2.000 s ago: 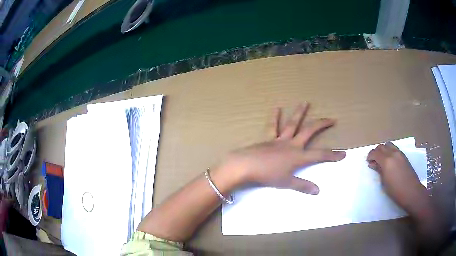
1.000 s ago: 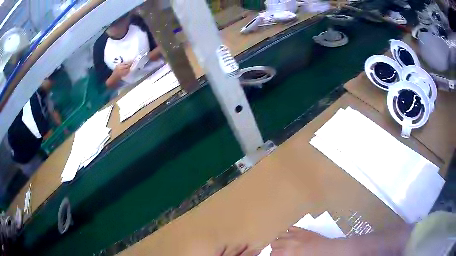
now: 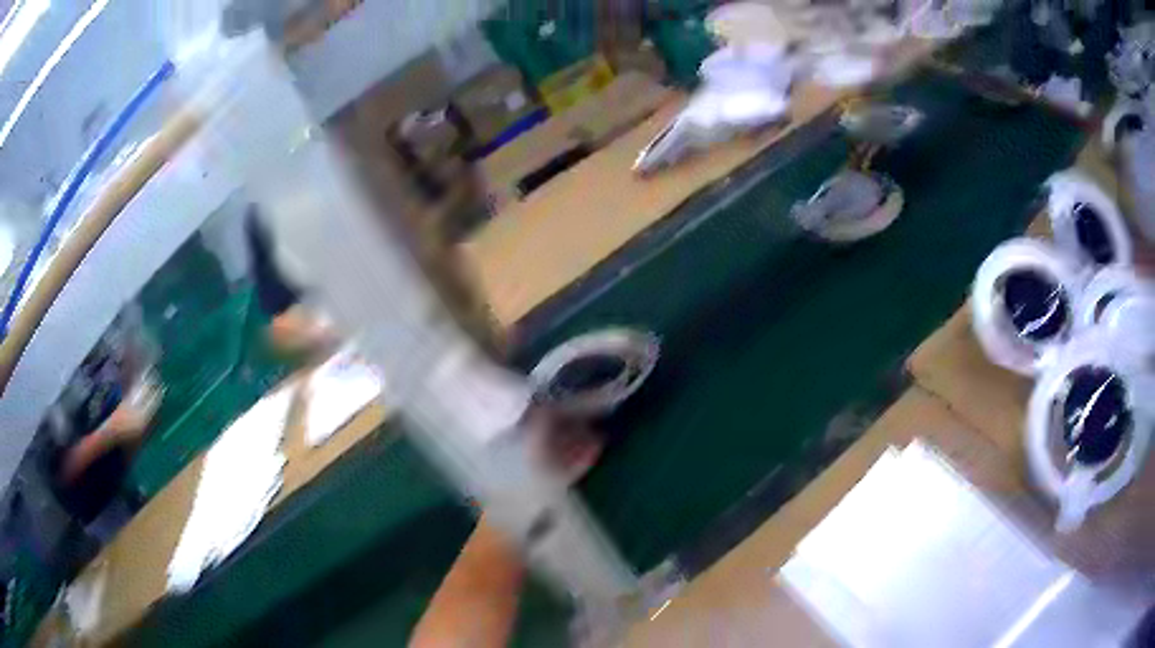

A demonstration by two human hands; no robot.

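A round white housing (image 3: 545, 380) with a dark centre lies on the green conveyor belt, just right of the post. My left hand (image 3: 569, 443) is at its near edge, blurred and partly hidden by the post; whether the fingers grip the ring cannot be told. The forearm (image 3: 473, 589) comes up from the bottom edge on the left of the post. My right hand is out of the picture.
The grey-white post (image 3: 380, 304) slants across my left arm. White sheets (image 3: 918, 551) lie on the bench at lower right, with several housings (image 3: 1050, 437) beyond them. More housings (image 3: 851, 205) are on the belt (image 3: 760, 342). People's arms (image 3: 298, 332) show opposite.
The view has swung up and right, away from the sheet under my hands. My left arm has stretched out over the belt to the housing, which sits lower in view. My right arm has left the picture.
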